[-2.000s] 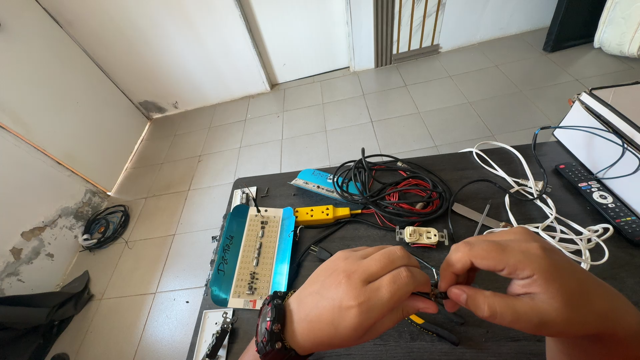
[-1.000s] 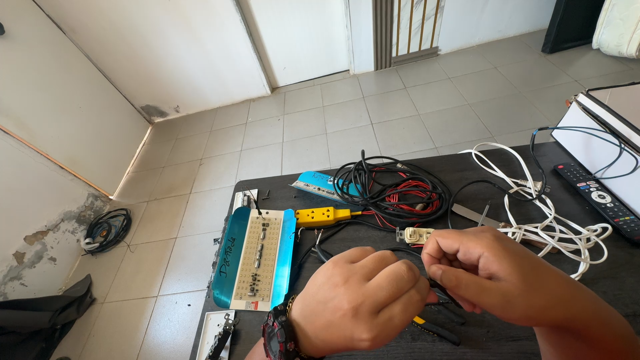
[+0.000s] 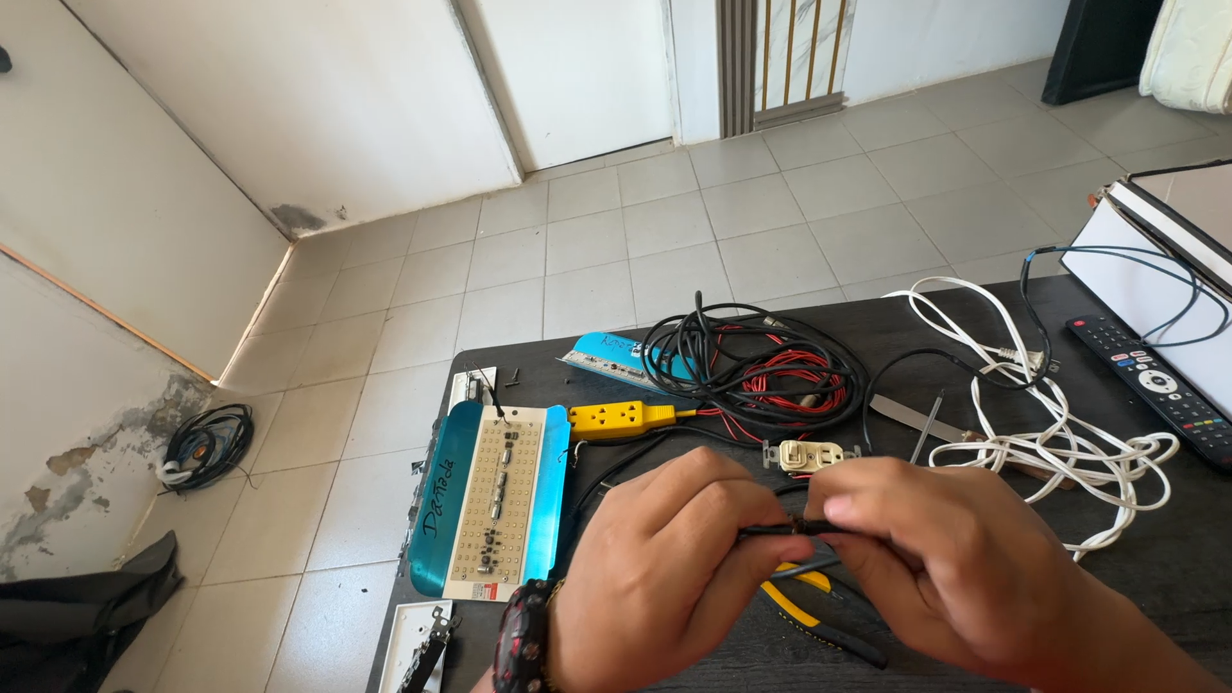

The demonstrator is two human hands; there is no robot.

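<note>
My left hand (image 3: 674, 568), with a watch on its wrist, pinches a black cable (image 3: 765, 529) between thumb and fingers. From the other side my right hand (image 3: 938, 549) grips the black cable too, close to my left fingertips. Bare copper-coloured strands show between the two grips. Pliers (image 3: 813, 616) with yellow and black handles lie on the table beneath my hands. Just beyond my fingers is a cream switch and outlet unit (image 3: 810, 455). A yellow power strip (image 3: 621, 420) lies beyond my left hand, near an LED circuit board (image 3: 500, 500) on a blue metal backing.
Coiled black and red wires (image 3: 760, 371) lie at the dark table's far edge, beside another blue-backed board (image 3: 616, 358). To the right are a knife (image 3: 914, 416), a screwdriver (image 3: 929, 423), a tangled white cord (image 3: 1107, 462), a remote control (image 3: 1150, 385) and a white box (image 3: 1136, 250).
My fingertips have come together around the black cable, and its bare strands now show between them. My right hand has shifted slightly left since one second ago.
</note>
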